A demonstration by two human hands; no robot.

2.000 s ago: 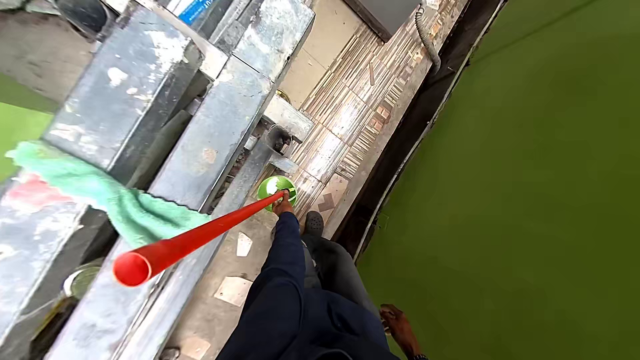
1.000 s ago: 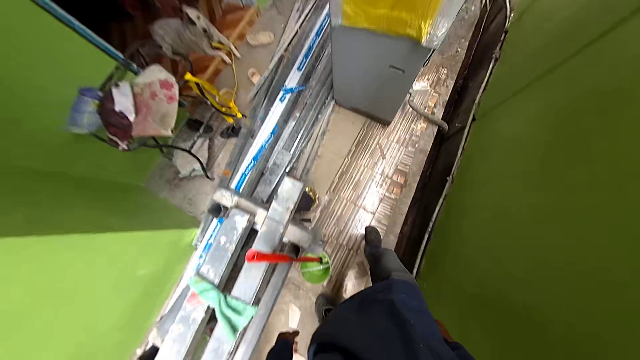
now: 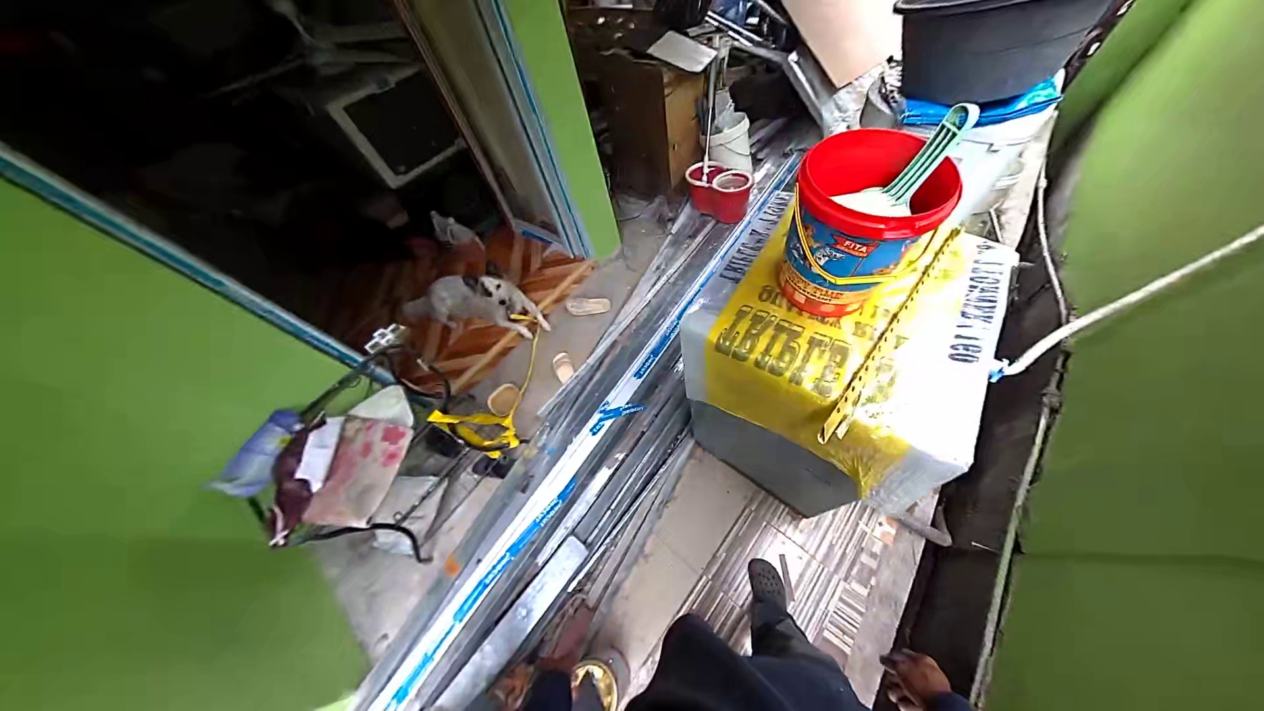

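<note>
At the bottom edge, my left hand [image 3: 568,640] is low beside the stacked metal bars [image 3: 513,632], partly blurred; its fingers are hard to make out. Right of it is the rim of a round, gold-coloured can [image 3: 599,681]. My right hand [image 3: 915,677] hangs near the dark gap along the right wall, fingers loosely bent, with nothing seen in it. Ahead, a red and blue bucket [image 3: 854,262] holds white material and a pale green-handled tool [image 3: 933,158]. It stands on a box wrapped in yellow and white sacking [image 3: 780,370], with a perforated yellow strip [image 3: 889,341] beside the bucket.
A white rope [image 3: 1136,296] runs from the box to the right. Long metal profiles [image 3: 632,385] cross the floor. At left are sandals [image 3: 588,306], a black-and-white animal [image 3: 474,299] in the doorway and a cloth-draped frame [image 3: 360,469]. Red twin buckets [image 3: 731,196] stand farther back.
The view has swung up and ahead. Two seconds ago my left hand held the red pole over the green bucket; one second ago the pole leaned in that bucket, let go. Both are now out of view.
</note>
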